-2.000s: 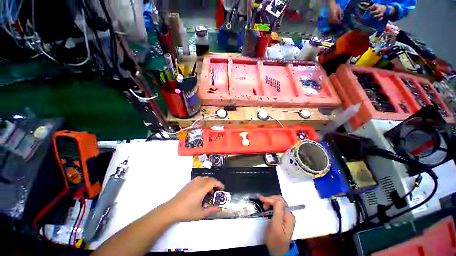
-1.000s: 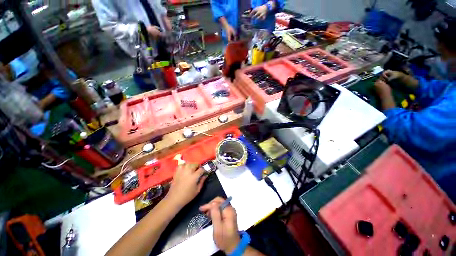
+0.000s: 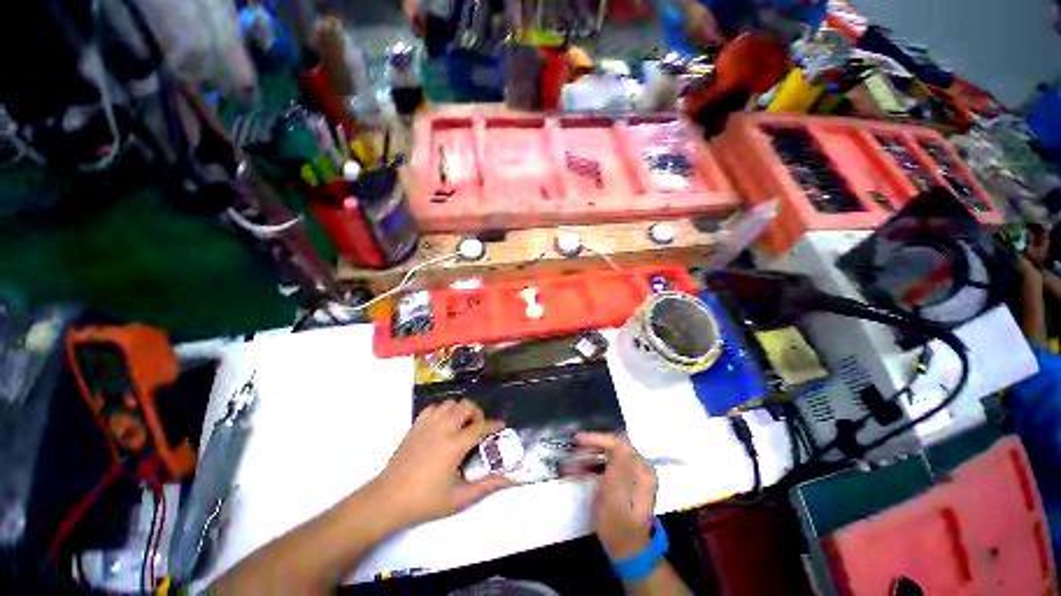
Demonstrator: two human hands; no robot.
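My left hand [image 3: 444, 461] holds a small white-faced unit [image 3: 501, 451] between thumb and fingers at the front of the black mat [image 3: 524, 402]. My right hand [image 3: 619, 487] is just right of it, fingers bent together around a thin tool, blurred, seemingly tweezers. The tool's tip is too blurred to place. Small shiny specks lie on the mat between the hands. Two small dark units sit at the mat's back edge, one left [image 3: 467, 359] and one right [image 3: 589, 345].
A red parts tray [image 3: 582, 298] lies behind the mat, a larger pink tray [image 3: 518, 210] behind that. A round tub [image 3: 673, 335] stands right of the mat, near a black fan [image 3: 931, 274]. A grey screwdriver [image 3: 212, 489] and orange multimeter [image 3: 140, 402] lie left.
The view swung right, then back. My left hand reached to the units behind the mat a second ago and is now back at the mat's front with a unit, beside my right hand.
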